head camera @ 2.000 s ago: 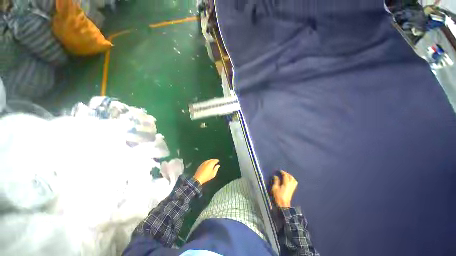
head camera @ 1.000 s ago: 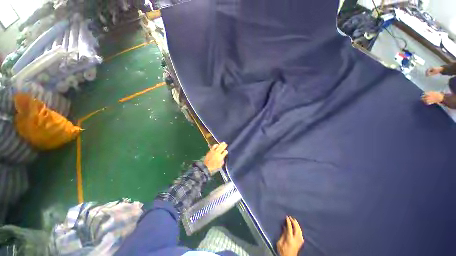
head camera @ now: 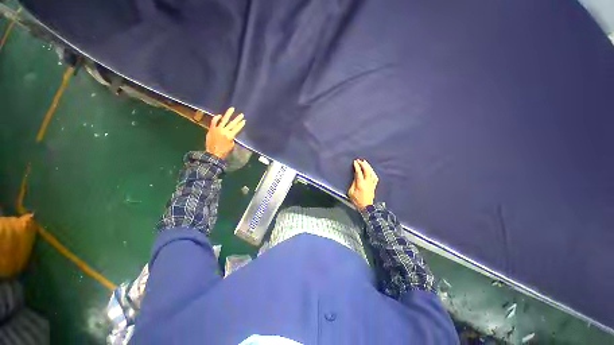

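Observation:
The wide navy fabric ply (head camera: 471, 128) covers the table, with folds running away from me between and beyond my hands. Its pale selvedge (head camera: 485, 267) runs along the near table edge. My left hand (head camera: 224, 135) rests on the cloth's edge with its fingers spread. My right hand (head camera: 363, 184) lies on the cloth just inside the edge, fingers slightly bent and close together; I cannot tell whether it pinches any cloth. A pale metal strip with ruler-like markings (head camera: 266, 202) sticks out past the table edge between my hands.
The green floor (head camera: 128, 175) with yellow lines and scattered scraps lies at the left. An orange bag (head camera: 17, 244) is at the far left edge. A white and blue crumpled bundle (head camera: 126, 306) is at the lower left. My body stands close against the table edge.
The view has turned to face the table, and the other person's hands have left the picture. My left hand stays at the cloth's edge, its fingers now more spread. My right hand stays on the cloth.

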